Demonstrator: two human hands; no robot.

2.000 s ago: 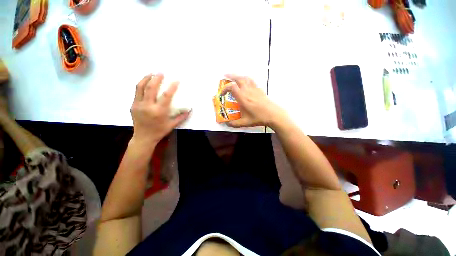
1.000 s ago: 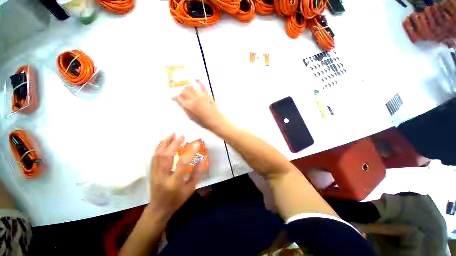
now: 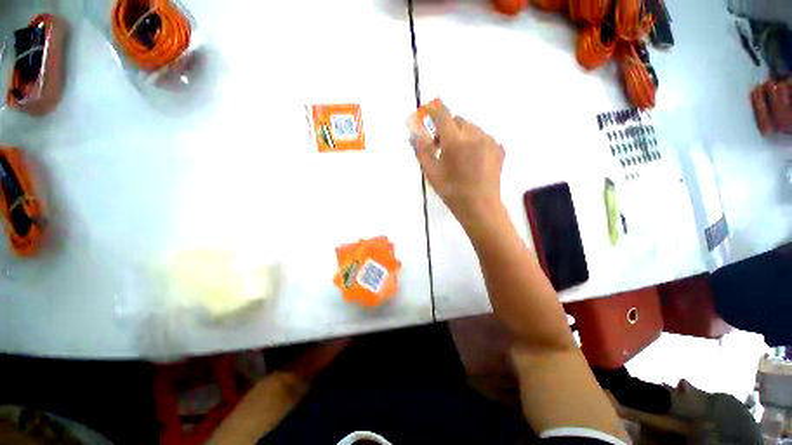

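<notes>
My right hand [image 3: 462,161] holds a small orange QR card [image 3: 426,120] by its edge, over the seam between the tables. Another QR card [image 3: 337,128] lies flat to its left. A loose, fanned stack of QR cards [image 3: 368,271] lies near the table's front edge. My left hand is not visible; only the forearm shows below the table edge at the bottom. A blurred pale yellowish lump in thin clear plastic [image 3: 219,282] lies left of the stack.
Coiled orange cables in clear bags [image 3: 149,33] stand at the left, and more coils [image 3: 638,74] lie at the back right. A smartphone [image 3: 557,235], a yellow-green stick [image 3: 612,211] and a label sheet [image 3: 630,139] lie at the right. A red stool [image 3: 605,326] stands below.
My right hand has moved right and now holds a card. My left hand has left the card stack and dropped below the table edge. The camera view has shifted.
</notes>
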